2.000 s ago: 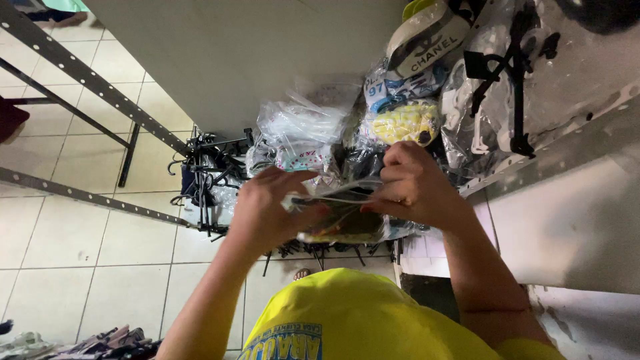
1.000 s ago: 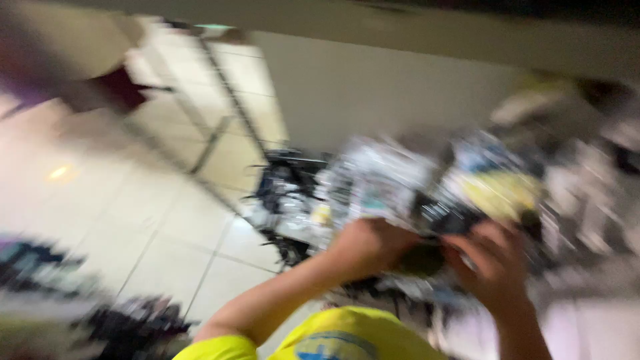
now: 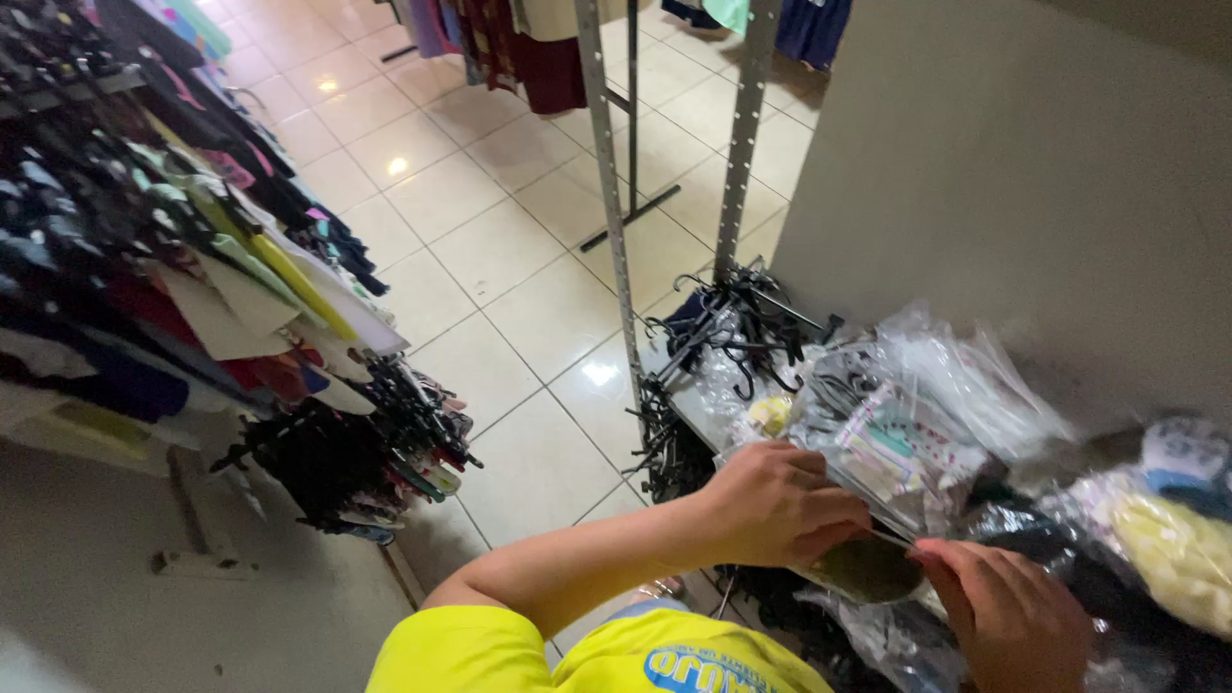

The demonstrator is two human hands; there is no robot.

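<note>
My left hand [image 3: 784, 505] and my right hand [image 3: 1011, 602] pinch the upper edge of a clear plastic bag with a dark olive item [image 3: 866, 568] in it, one hand at each side. The bag hangs just above a shelf's front edge. Behind it lie clear-bagged garments [image 3: 895, 443], one with a pink and green print. A yellow garment in clear plastic [image 3: 1174, 553] lies to the right of my right hand. What exactly the olive item is, I cannot tell.
Black plastic hangers [image 3: 741, 327] are heaped at the shelf's left end, beside perforated metal uprights [image 3: 741, 144]. Clothes on hangers [image 3: 241, 250] crowd a rack at the left. A black rack foot [image 3: 630, 219] stands on the tiled floor [image 3: 510, 337].
The view has swung to the left, bringing the clothes rack in. Both hands stay at the bag's edge throughout.
</note>
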